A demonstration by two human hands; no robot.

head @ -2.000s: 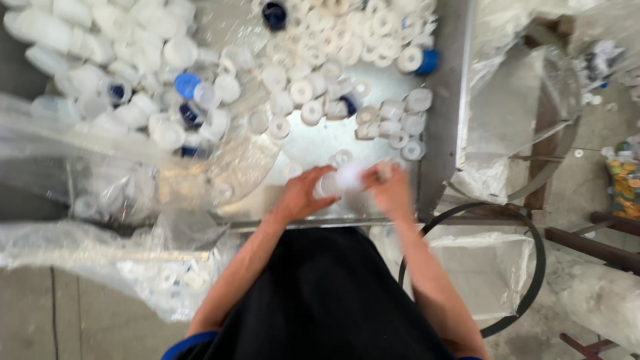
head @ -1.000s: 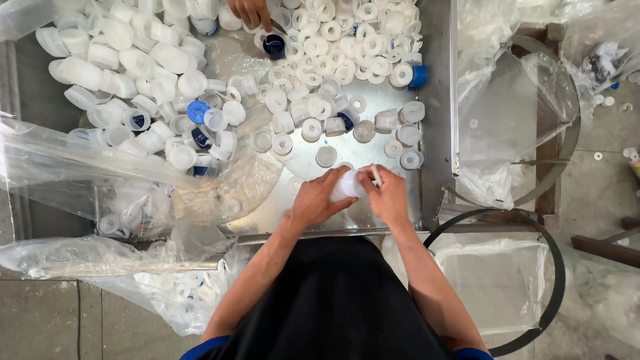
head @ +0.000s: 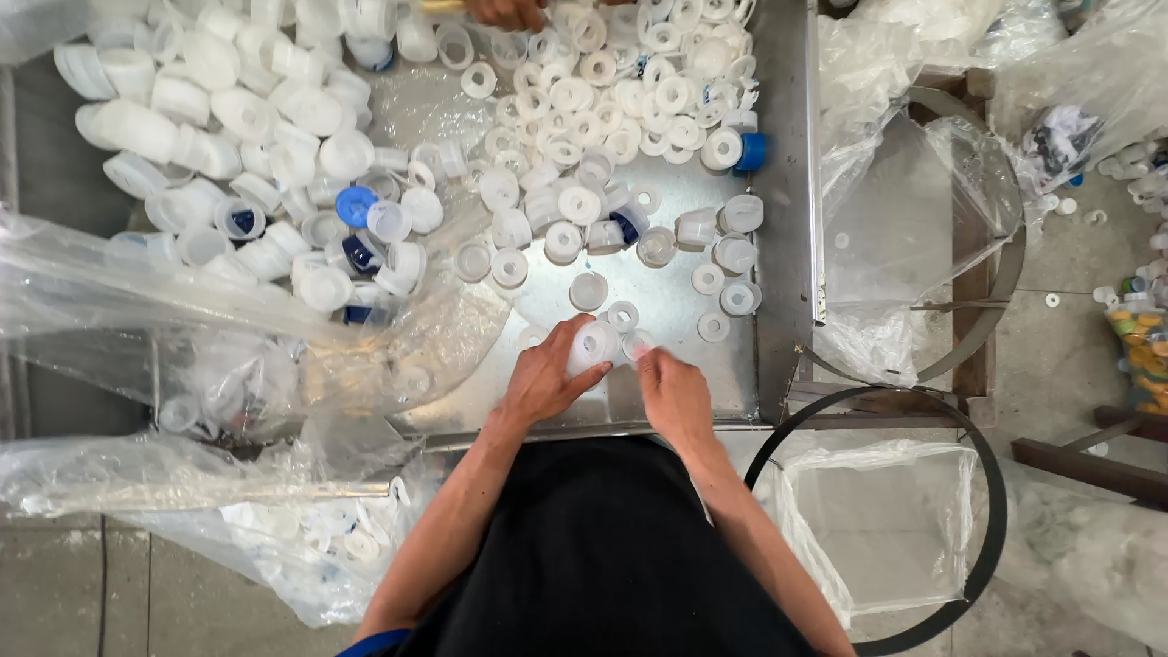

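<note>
Near the front edge of a metal tray, my left hand [head: 546, 374] grips a translucent white plastic cap [head: 591, 347] with a ring-shaped top facing up. Just to its right, the curled fingers of my right hand [head: 671, 383] are by a flat white ring [head: 637, 344]; blur hides whether they hold anything. Another ring [head: 622, 316] and an upturned clear cap [head: 589, 291] lie just beyond. Farther back are several loose caps and a heap of white rings [head: 598, 119]. A big pile of white caps [head: 242, 109] fills the back left, with a blue cap [head: 356, 206] on it.
Another person's hand [head: 507, 13] is at the top edge. Clear plastic sheeting [head: 164, 283] covers the tray's left side. The tray's metal wall [head: 787, 182] runs along the right. Beyond it stand hoops [head: 1002, 511] with clear bags, and a bag of yellow caps [head: 1141, 351].
The other person's hand has moved up toward the top edge, and the dark blue cap beside it is no longer seen there. My right hand has drawn slightly apart from the left.
</note>
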